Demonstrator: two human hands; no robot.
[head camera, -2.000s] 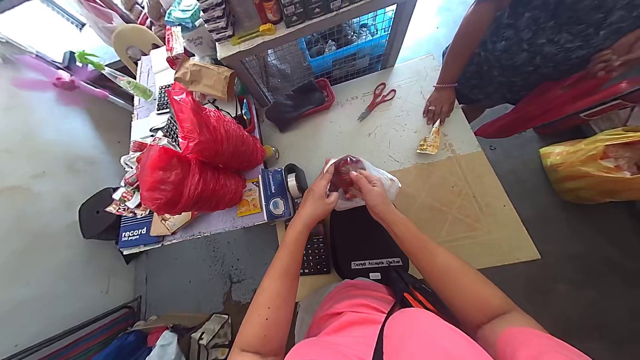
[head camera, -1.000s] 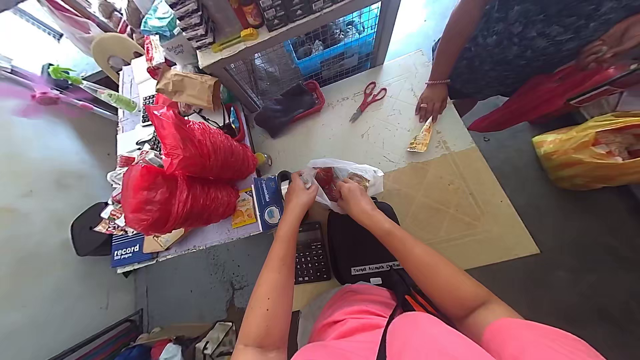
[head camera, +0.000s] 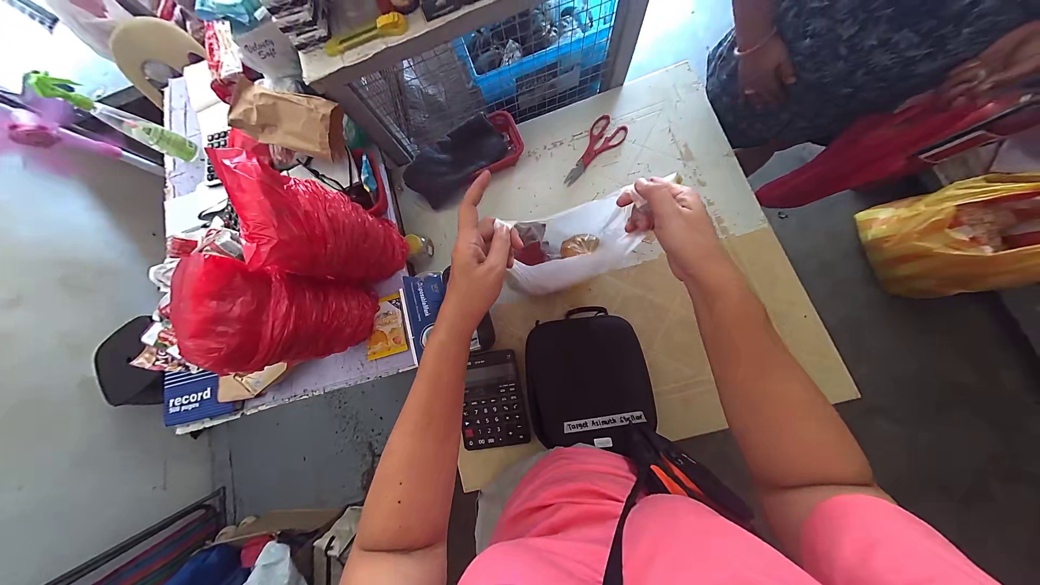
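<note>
A thin white plastic bag (head camera: 561, 276) is stretched between my two hands over the table. My left hand (head camera: 479, 260) pinches its left edge, index finger raised. The bag's right end is gripped in my right hand (head camera: 670, 215). Through the plastic show a small bag with dark red contents (head camera: 533, 244) and a small tied bag with brown contents (head camera: 580, 244). Just below lies a black zippered case (head camera: 590, 378) with a handwritten label, beside a black calculator (head camera: 494, 402). Red-handled scissors (head camera: 599, 146) rest beyond the bag, partly open.
Large red plastic bundles (head camera: 280, 305) sit on the left table. A dark cloth (head camera: 459, 158) overlaps a red tray (head camera: 508, 138) near the wire-mesh shelf (head camera: 406, 101). At the right stands another person (head camera: 812, 65), near a yellow plastic bag (head camera: 934, 244).
My hands have moved apart, spreading the white bag that was bunched between them. The other person's hand has left the table, where it held a small yellowish packet.
</note>
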